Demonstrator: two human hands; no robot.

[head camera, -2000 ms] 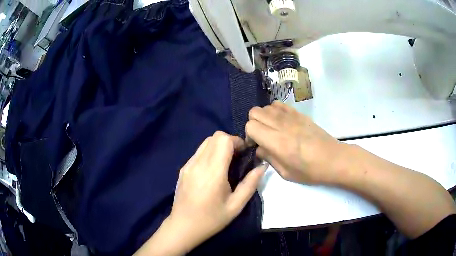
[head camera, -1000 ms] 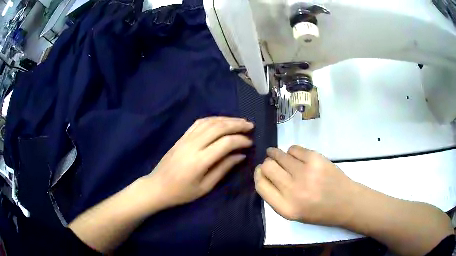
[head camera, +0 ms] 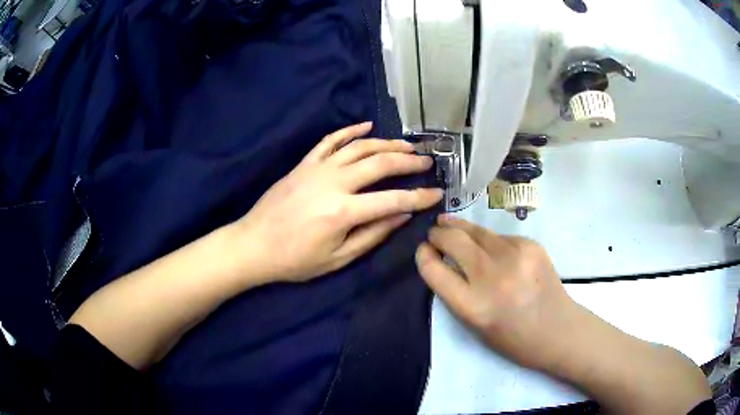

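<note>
A large navy garment lies left of the needle area. A darker folded strip runs along its right edge. My left hand lies flat on the cloth, fingers spread, fingertips beside the presser foot area. My right hand is bent at the garment's right edge just below the foot, with the cloth edge pinched between thumb and fingers. The needle tip is not clearly visible. A slit with pale grey lining shows on the garment's left.
The white sewing machine head stands at upper right, with a cream tension dial and a lower cream and black knob. The white table has a curved front edge. Cluttered workshop things show at the upper left.
The machine now appears larger and further right in the view. My left hand has moved up beside the foot. My right hand stays at the cloth edge, now closer below the foot.
</note>
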